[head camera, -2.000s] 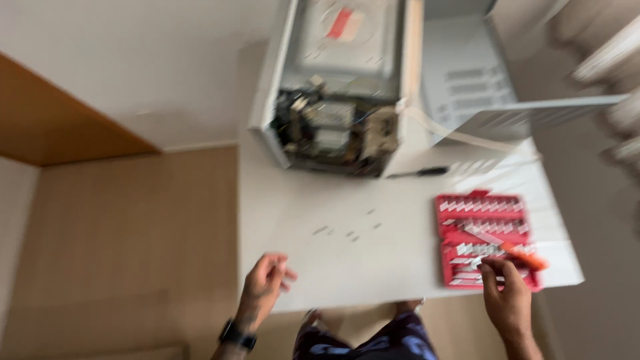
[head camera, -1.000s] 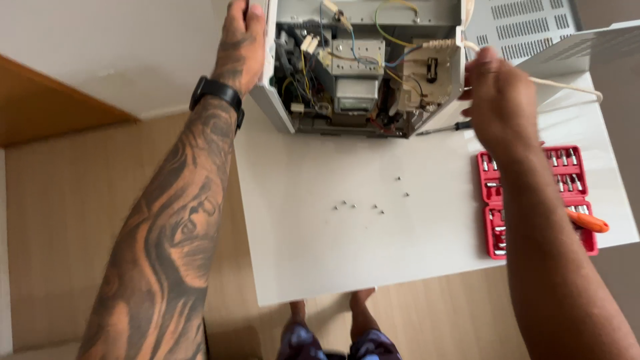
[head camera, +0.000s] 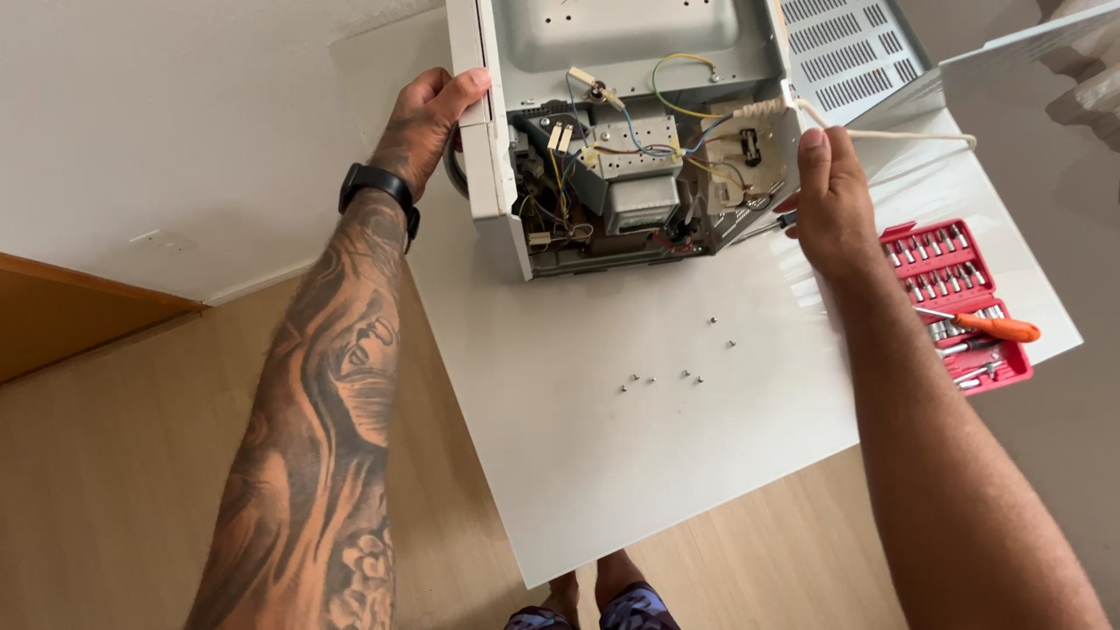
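A microwave oven (head camera: 643, 44) with its cover off stands on a white table, its wiring and a metal transformer (head camera: 643, 206) exposed. My left hand (head camera: 424, 122) grips the oven's front edge at the left, thumb on top and the other fingers hidden behind it. My right hand (head camera: 831, 197) is at the oven's back right edge, fingers partly hidden; it looks closed around that edge. Beside it a white power cord (head camera: 914, 136) leaves the housing. A dark screwdriver (head camera: 774, 225) lies partly under my right hand.
Several small screws (head camera: 686, 374) lie on the white table (head camera: 560, 455). At the right sits a red bit case (head camera: 984, 262) with an orange-handled screwdriver (head camera: 997, 327) across it. The grey vented cover (head camera: 840, 52) stands behind on the right.
Two seconds ago my left hand was over the front of the table and my right hand at the red case. Both have moved up to the oven and taken hold of its sides.
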